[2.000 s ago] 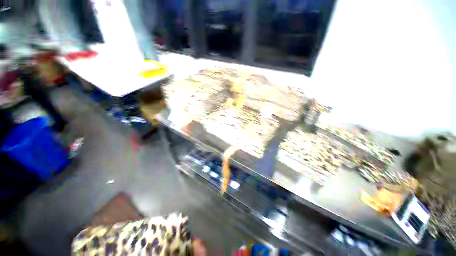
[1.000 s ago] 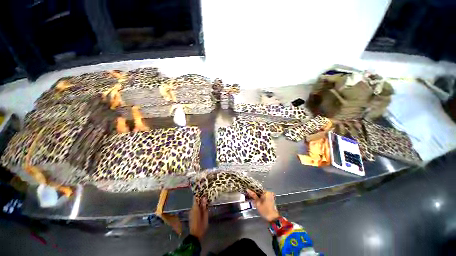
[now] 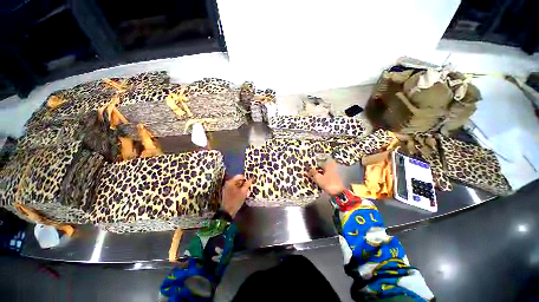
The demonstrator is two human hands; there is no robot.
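Observation:
A stack of leopard-print cut pieces [image 3: 281,168] lies on the shiny metal table [image 3: 283,227] in front of me. My left hand [image 3: 235,193] is at its left edge, fingers curled against the side. My right hand [image 3: 328,177] is at its right edge, fingers on the corner. Both hands hold the stack from its two sides. A larger stack of leopard-print pieces [image 3: 156,186] lies just left of my left hand.
Tied leopard bundles [image 3: 201,109] stand at the back left. A calculator or scale [image 3: 416,183] and orange strips [image 3: 378,177] lie to the right. A brown crumpled pile [image 3: 422,100] is at the back right. An orange strip [image 3: 175,245] hangs at the front edge.
The leopard-print pieces held bent at the table's front edge now lie flat on the middle stack. Both hands have moved forward to its sides. Earlier still, the view faced further left.

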